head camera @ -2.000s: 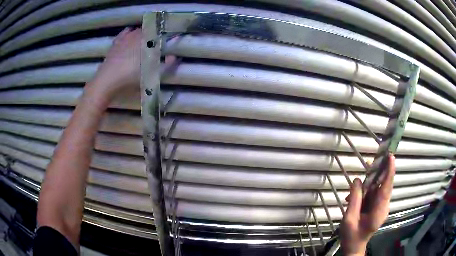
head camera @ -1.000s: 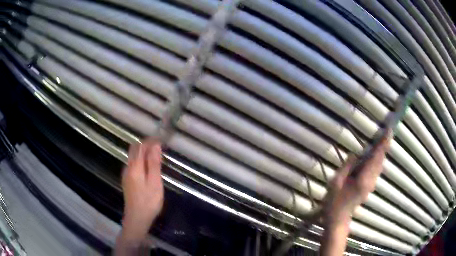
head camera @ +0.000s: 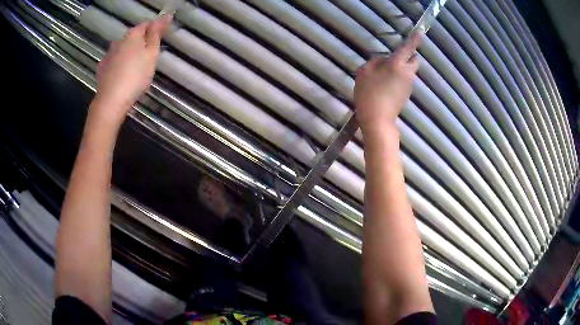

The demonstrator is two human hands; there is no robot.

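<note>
The open metal frame (head camera: 305,185) lies aslant across the rows of covered bars (head camera: 267,95), with its near corner out past the rack's edge. My right hand (head camera: 385,89) grips the frame's right side bar, fingers wrapped over it. My left hand (head camera: 130,63) is at the upper left over the covered bars, fingertips closed at a small light piece of the frame's left side; most of that side is out of the picture. Thin wires of the frame show faintly near the rack's edge.
Bare shiny rods (head camera: 191,120) run along the near side of the rack. Below is a dark gap with part of my legs. Pale covered material (head camera: 38,254) lies at the lower left. Red items (head camera: 502,315) show at the lower right.
The frame has come toward me, past the rack's near edge. My left hand has moved up and left; my right hand has moved up and left along with the side bar.
</note>
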